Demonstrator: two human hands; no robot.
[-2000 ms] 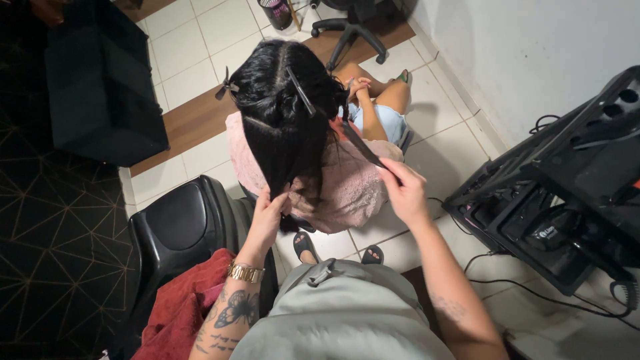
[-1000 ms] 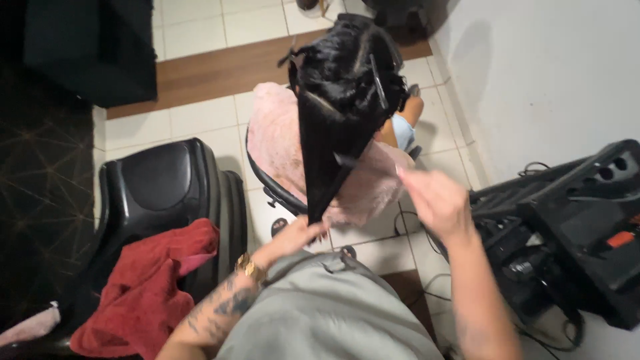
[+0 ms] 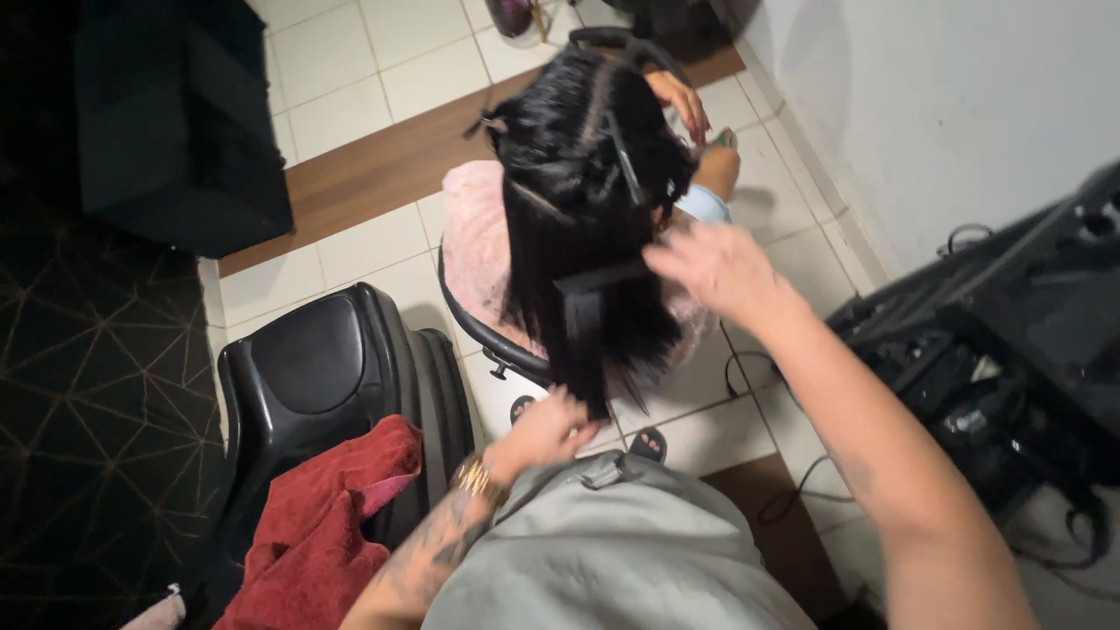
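Note:
A seated person with long black hair (image 3: 560, 149), seen from behind and above, has a pink towel (image 3: 477, 249) around the shoulders. Hair clips (image 3: 625, 157) hold the upper hair in parted sections. My left hand (image 3: 547, 429), blurred, is at the lower ends of the hair; whether its fingers grip a lock is unclear. My right hand (image 3: 717, 267) is at the right side of the hair, holding the end of a dark comb (image 3: 604, 278) that lies across the strands. Motion blurs the comb and my fingers.
A black chair (image 3: 306, 359) with a red towel (image 3: 328, 516) on it stands at the left. Beyond it is a dark boxy piece of furniture (image 3: 175, 131). A black trolley (image 3: 1006, 350) with cables is at the right, near a white wall (image 3: 945, 105).
My right hand has moved inward to the hair from its right side. The hair drawn to a point in my left hand one second ago now hangs more spread out.

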